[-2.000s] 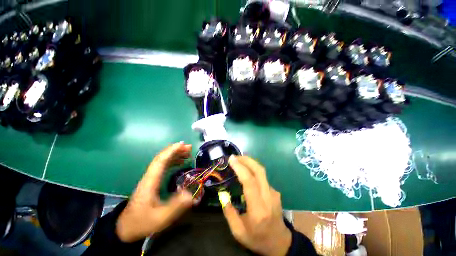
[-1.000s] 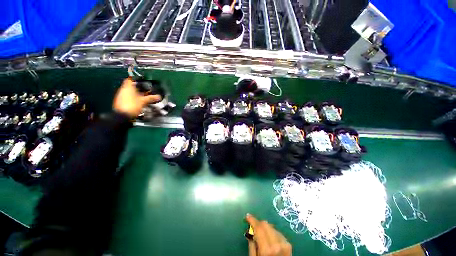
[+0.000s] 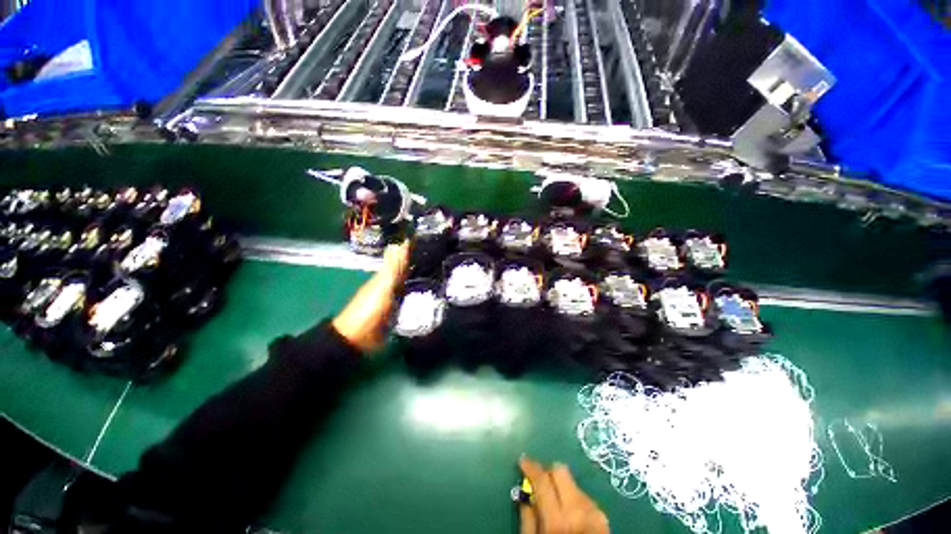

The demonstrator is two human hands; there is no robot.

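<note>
My left hand (image 3: 378, 297) reaches forward to the left end of the rows of black camera head modules (image 3: 471, 280). Its fingertips are at a wired module; the modules partly hide them, so I cannot tell if they grip. A black-and-white housing (image 3: 375, 198) with orange wires lies just beyond the fingers. My right hand (image 3: 563, 506) is at the bottom edge, partly cut off, closed around a small yellow-and-black hand tool (image 3: 526, 488).
A tangled white heap of thin loops (image 3: 709, 443) lies right. More modules (image 3: 115, 308) stand left. A white-and-black housing (image 3: 579, 194) lies behind the rows. Beyond the metal rail (image 3: 417, 130), another sits on the roller conveyor (image 3: 498, 89); blue bins (image 3: 886, 94) flank it.
Both hands worked on a wired housing at the near edge. My left hand then carried a dark unit to the back left, and has since moved right to the row's end. The view has tilted forward.
</note>
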